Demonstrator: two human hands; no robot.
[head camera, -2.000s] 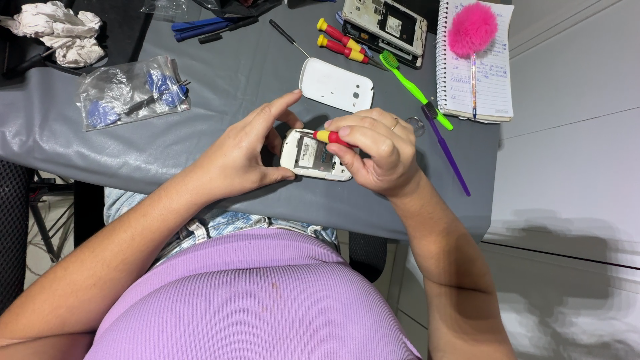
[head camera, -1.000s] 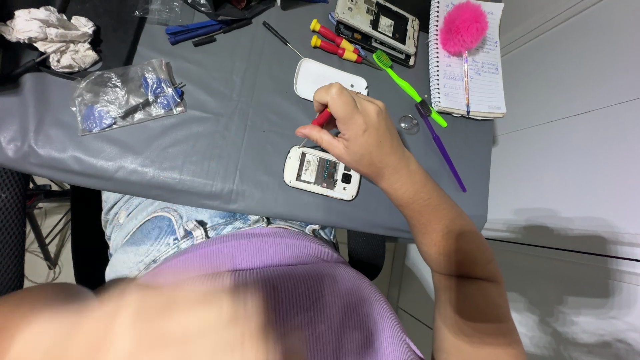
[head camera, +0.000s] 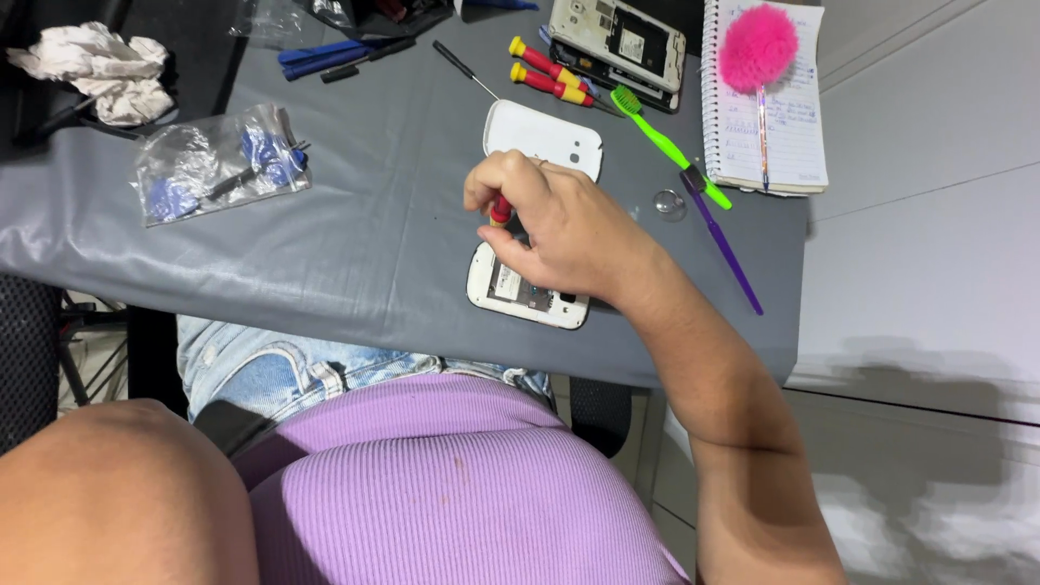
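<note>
A red and yellow screwdriver (head camera: 501, 213) is held in my right hand (head camera: 561, 219), above the upper part of a white smartphone (head camera: 520, 286). The phone lies back up on the grey table cover, its battery bay exposed; my fingers hide part of it, and the screwdriver's tip is hidden too. Just beyond the hand is a white phone back cover (head camera: 540, 134), partly covered by my knuckles. My left hand is out of view; only a bent arm shows at the lower left.
Two more red and yellow screwdrivers (head camera: 552, 84), a thin dark screwdriver (head camera: 465, 70), disassembled phones (head camera: 621, 45), a green toothbrush (head camera: 670, 146), a purple brush (head camera: 727, 244), a clear round object (head camera: 669, 205), a spiral notebook (head camera: 792, 138), a plastic bag (head camera: 223, 166) and blue tools (head camera: 321, 58) lie around.
My left hand was at the phone two seconds ago, then swept down as a blur and has left the view. My right hand has moved away from the phone's middle, still holding the screwdriver.
</note>
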